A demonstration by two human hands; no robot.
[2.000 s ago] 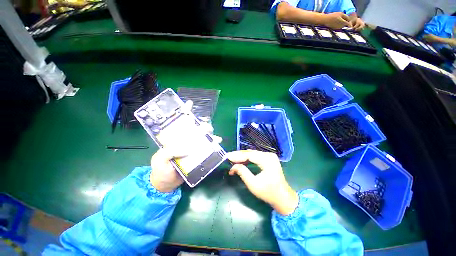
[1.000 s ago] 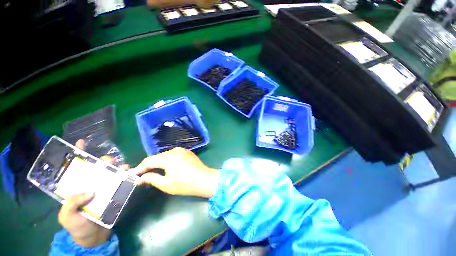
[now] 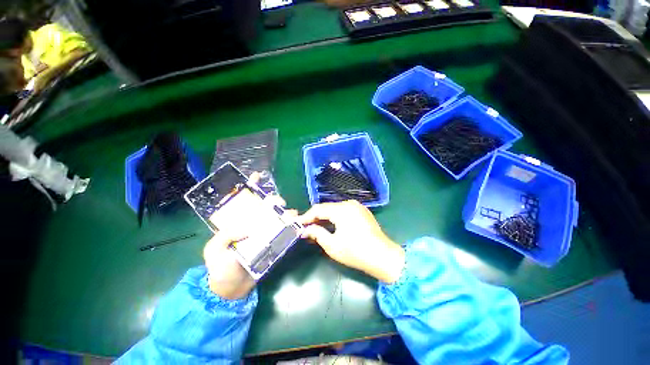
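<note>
A phone assembly (image 3: 246, 219) with its open back up shows a pale middle and a dark camera end at the upper left. My left hand (image 3: 230, 265) holds it from below, with fingertips around its far edge. My right hand (image 3: 351, 237) has its thumb and forefinger pinched at the right edge of the phone's lower end. Whether a small part is between those fingertips cannot be told. The centre blue bin (image 3: 347, 170), just beyond my right hand, holds loose black strips.
Three blue bins with small black parts (image 3: 417, 100), (image 3: 466, 135), (image 3: 522, 207) stand at right. A blue bin of black strips (image 3: 166, 171) and bagged strips (image 3: 244, 153) are at left. A thin black stick (image 3: 168, 242) lies on the mat. Dark tray stacks (image 3: 563, 93) edge the right.
The view has swung back left, so the phone and bins appear further right than one second ago. My left hand still holds the phone and my right fingers remain at its edge.
</note>
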